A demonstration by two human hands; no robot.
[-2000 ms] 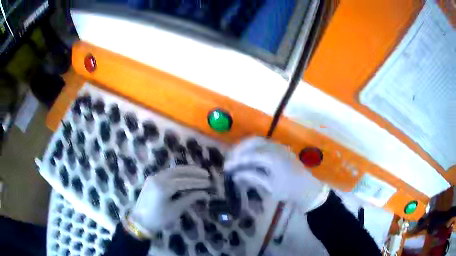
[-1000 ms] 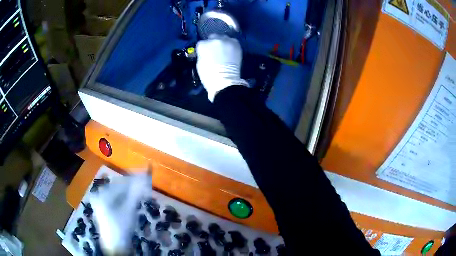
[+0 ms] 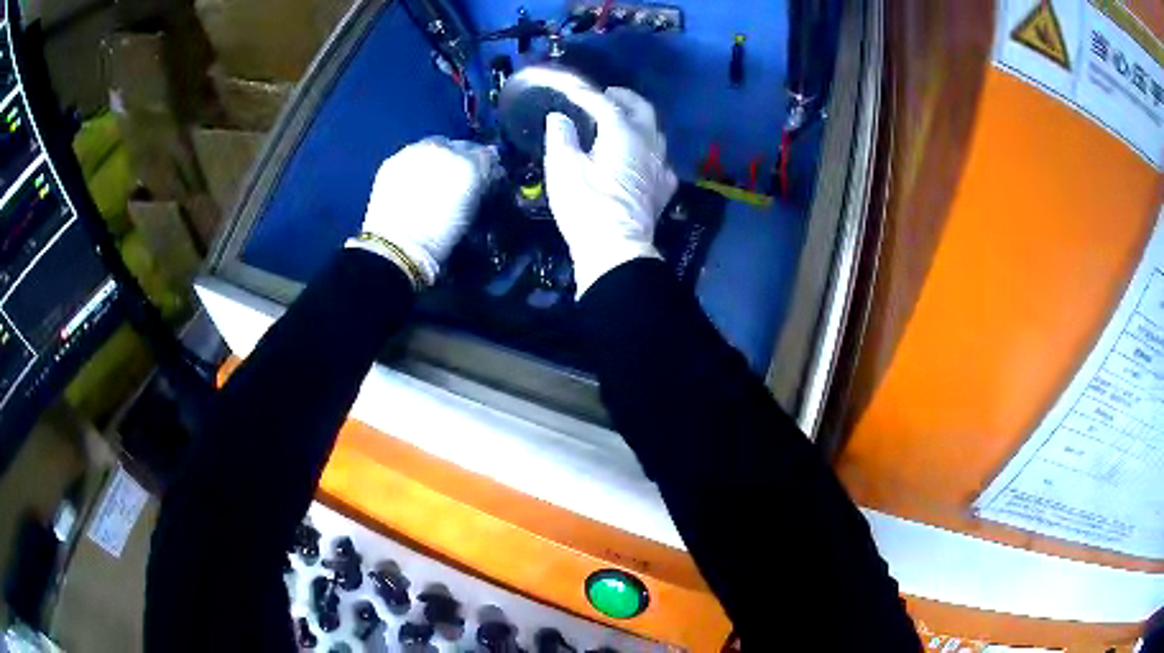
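The test box (image 3: 485, 408) is open and shows its blue interior. Both my gloved hands are inside it. My left hand (image 3: 428, 204) is at the left of the black test fixture (image 3: 511, 262); its fingertips are hidden and I cannot tell if it holds anything. My right hand (image 3: 606, 185) is at the front right side of the grey metallic disc (image 3: 543, 115), its thumb over the disc's face. A yellow-tipped post (image 3: 531, 191) shows between my hands. I cannot make out an earbud at the fixture.
The foam tray (image 3: 383, 612) with rows of black earbuds lies along the orange ledge, cut off by the lower edge. A green button (image 3: 617, 593) sits on the ledge. The monitor (image 3: 51, 230) stands at the left, with cartons (image 3: 160, 140) behind. Papers are stuck on the orange housing.
My hands have gone from the tray into the box, my right hand first, then my left. My right hand has shifted from below the disc to its right side.
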